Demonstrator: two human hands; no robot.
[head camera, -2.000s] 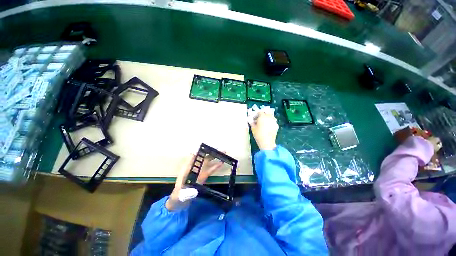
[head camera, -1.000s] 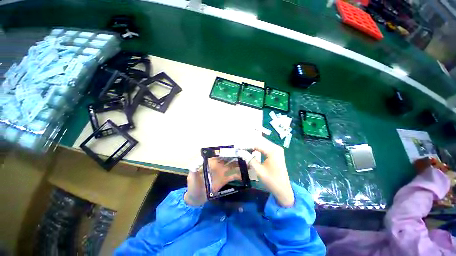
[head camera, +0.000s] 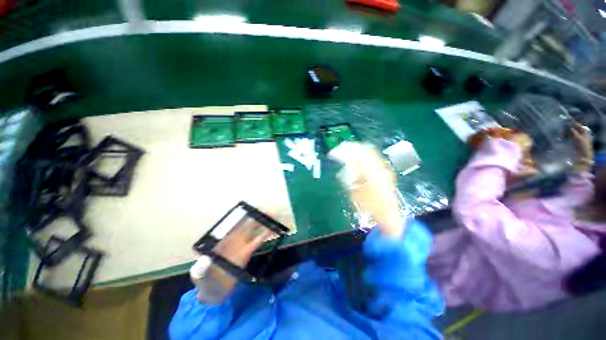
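Observation:
My left hand (head camera: 222, 269) holds a black plastic frame (head camera: 266, 219) tilted above the front edge of the cream board (head camera: 166, 192). A white finger cot shows on it. My right hand (head camera: 369, 182) is blurred, stretched over the clear plastic film (head camera: 425, 194), its white-tipped fingers at a green circuit board (head camera: 337, 135) and partly covering it. Whether it grips the board cannot be told. Three more green boards (head camera: 253, 127) lie in a row at the cream board's back edge. White strips (head camera: 302, 152) lie in a loose heap below them.
Loose black frames (head camera: 113, 166) overlap at the left. A silver-grey panel (head camera: 403, 157) lies right of my right hand. Black units (head camera: 322, 80) stand along the green belt. A person in a pink sleeve (head camera: 492, 192) works close at the right. A brown carton (head camera: 86, 315) is at lower left.
My right hand has left the frame and moved right to the single green board. My left hand still holds the frame, now lower and turned. The camera view has shifted.

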